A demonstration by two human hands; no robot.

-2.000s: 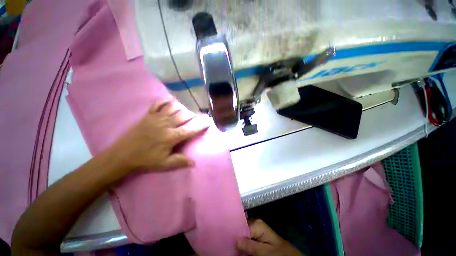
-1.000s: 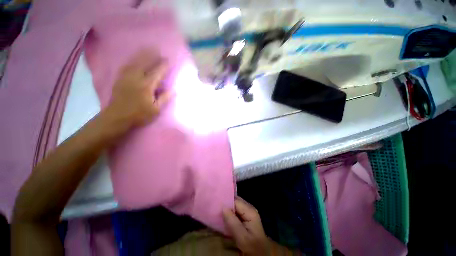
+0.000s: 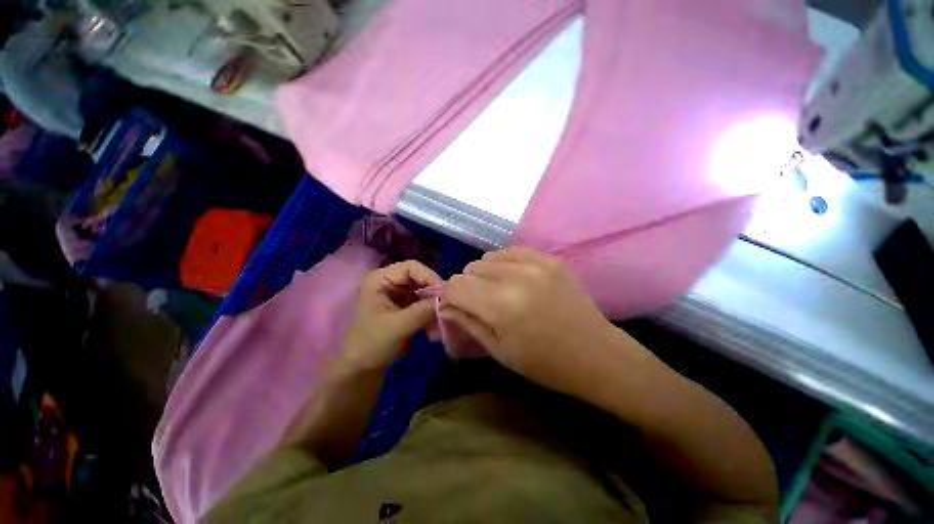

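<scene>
My left hand and my right hand meet in front of my body, both pinching a corner of pink cloth between the fingertips. The garment piece runs from my hands up over the machine table to the bright lamp glare. The fingers hide most of the pinched part. The sewing machine is cut off at the right, with its small metal parts beside the glare. The stacked cut panels lie on the table at the upper left, with dark lines at their edges.
A blue basket with pink cloth over it stands below the left table edge. A red-orange block lies at the left. A black smartphone is cut off at the right. A green basket is at the lower right.
The view has swung left. My left hand has left the cloth by the needle and come to my lap side, where it meets my right hand at the cloth.
</scene>
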